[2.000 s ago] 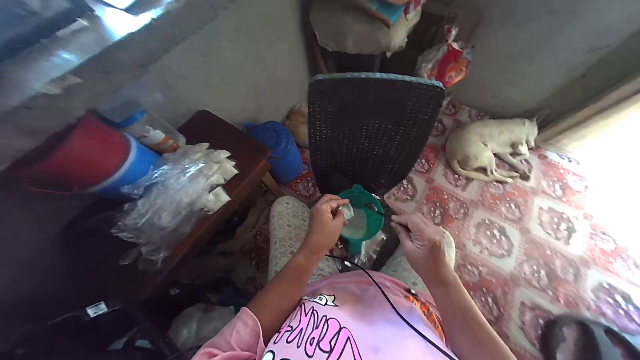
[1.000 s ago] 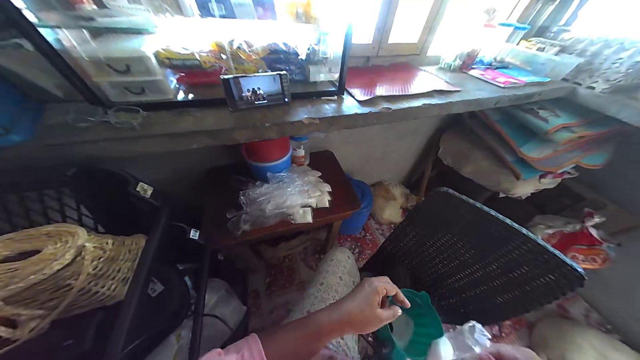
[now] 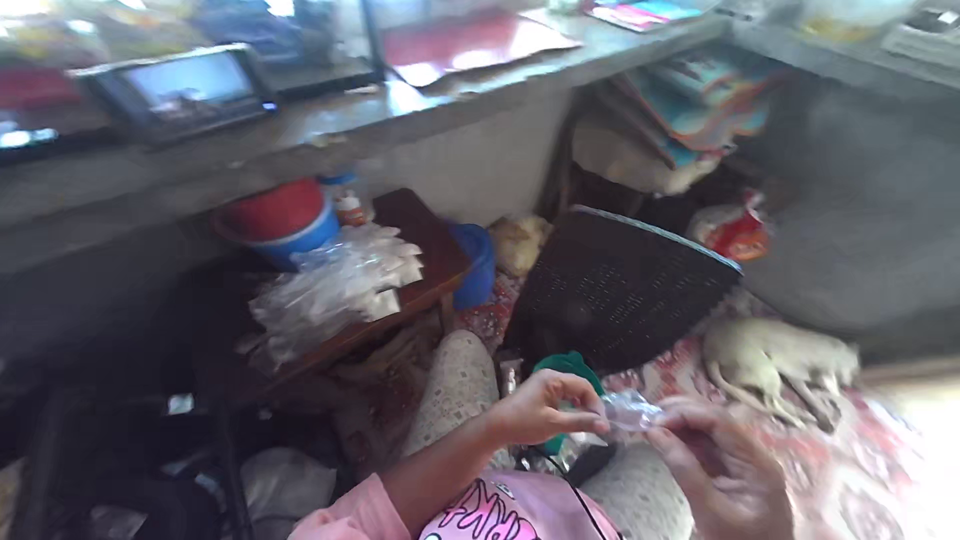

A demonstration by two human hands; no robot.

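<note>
My left hand (image 3: 551,409) and my right hand (image 3: 720,465) face each other above my lap. Between their fingertips stretches a small clear plastic bag (image 3: 631,409), pinched by the right thumb and fingers. The left thumb and forefinger touch its other end; the blur hides how firmly. Behind and partly under the left hand is a green plastic container (image 3: 570,365), its inside mostly hidden. More clear plastic lies below the hands, near my knees.
A dark wooden stool (image 3: 424,232) at left holds a pile of filled plastic bags (image 3: 337,285) and a red and blue bucket (image 3: 289,217). A dark woven panel (image 3: 615,292) leans ahead. A pale dog (image 3: 780,360) lies on the patterned floor at right. A phone (image 3: 184,94) stands on the ledge.
The hands were apart two seconds ago; now they meet at the clear bag. The left hand has left its place over the green container's rim. The view has swung about.
</note>
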